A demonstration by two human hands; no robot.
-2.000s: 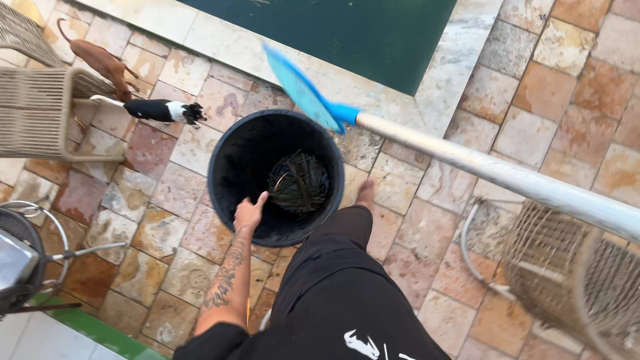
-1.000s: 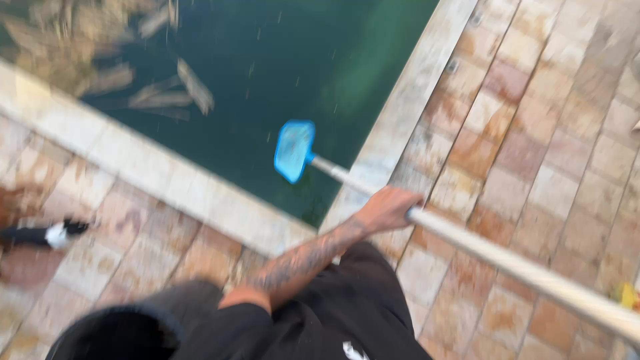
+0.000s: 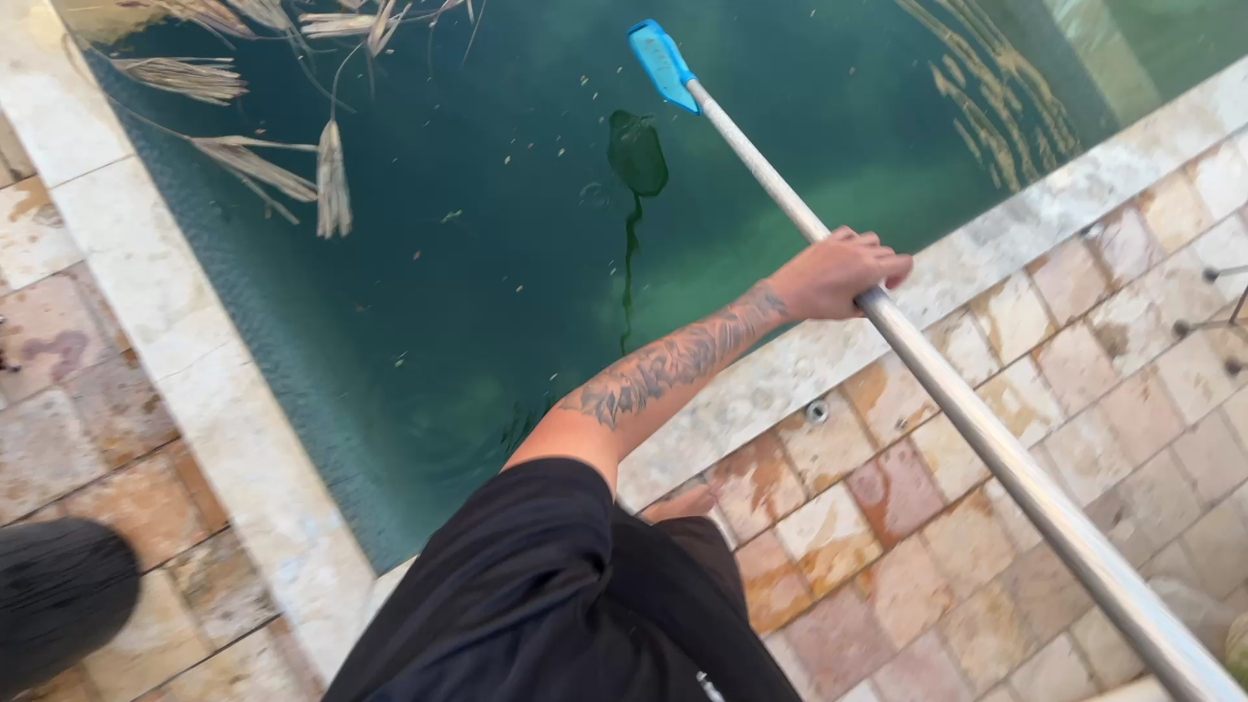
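My left hand, at the end of a tattooed forearm, grips the pale metal pole of a pool skimmer. The skimmer's blue net head hangs above the green pool water, and a dark reflection of it shows on the surface. From the net the pole slants down to the lower right corner. My right hand is out of view. Several dry palm fronds float at the upper left of the pool, and small bits of debris dot the water.
A pale stone coping edges the pool on the left, and another stretch runs from the bottom up to the right. Stone paving lies beyond. The side of a black bin shows at lower left. Thin metal legs stand at the right edge.
My left hand, at the black bin's rim two seconds ago, has let go of it and taken hold of the pole. The net has moved farther out over the pool. The view has shifted strongly.
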